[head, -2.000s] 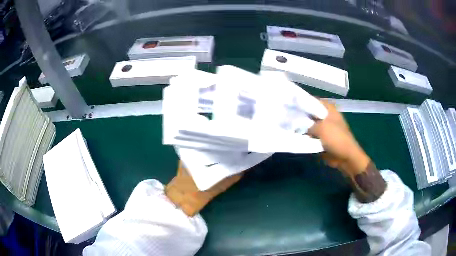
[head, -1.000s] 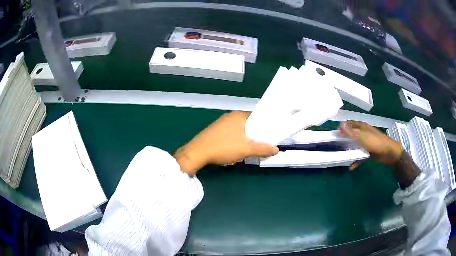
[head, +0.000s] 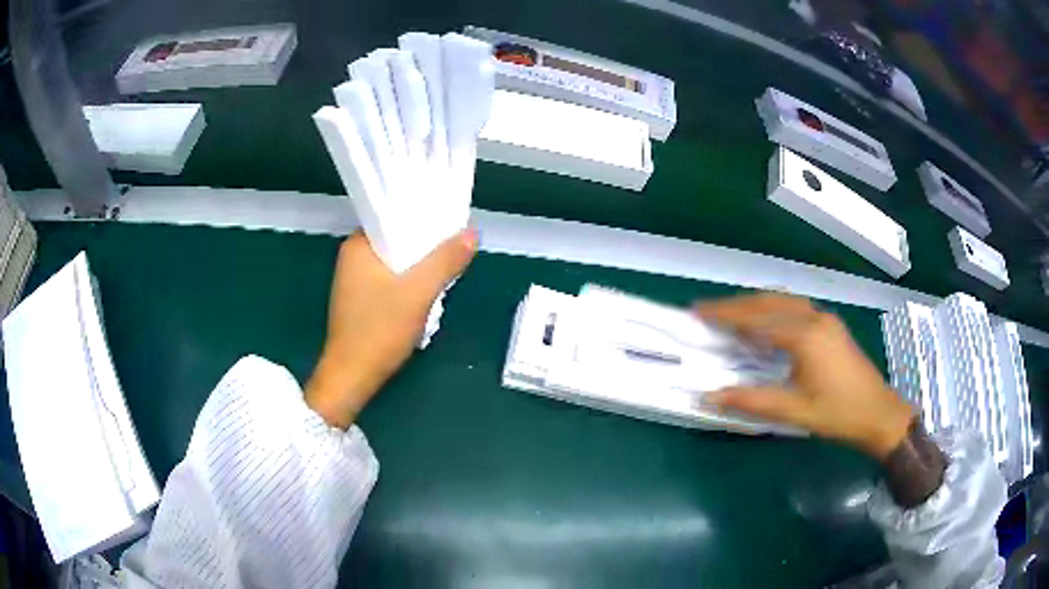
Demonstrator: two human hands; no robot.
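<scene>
My left hand (head: 385, 305) is closed around a fanned bunch of white waste strips (head: 420, 150), held up over the edge rail. My right hand (head: 822, 374) is on the right end of a stack of white insert cards (head: 621, 357) lying on the green bench, thumb at the near side and fingers over the top. The hand and the stack's right end are blurred. A dark slot shows near the stack's left end.
Die-cut blanks (head: 75, 403) lie on the bench at left. Another insert stack (head: 961, 368) stands at right. Beyond the edge rail (head: 575, 242), plain-faced boxes (head: 840, 213) and printed boxes (head: 828, 138) lie on the green conveyor. A grey post (head: 63, 115) stands at upper left.
My left hand has moved left with the strips, now fanned upward. The insert cards lie on the bench under my right hand. The view has shifted, and the boxes appear in different places.
</scene>
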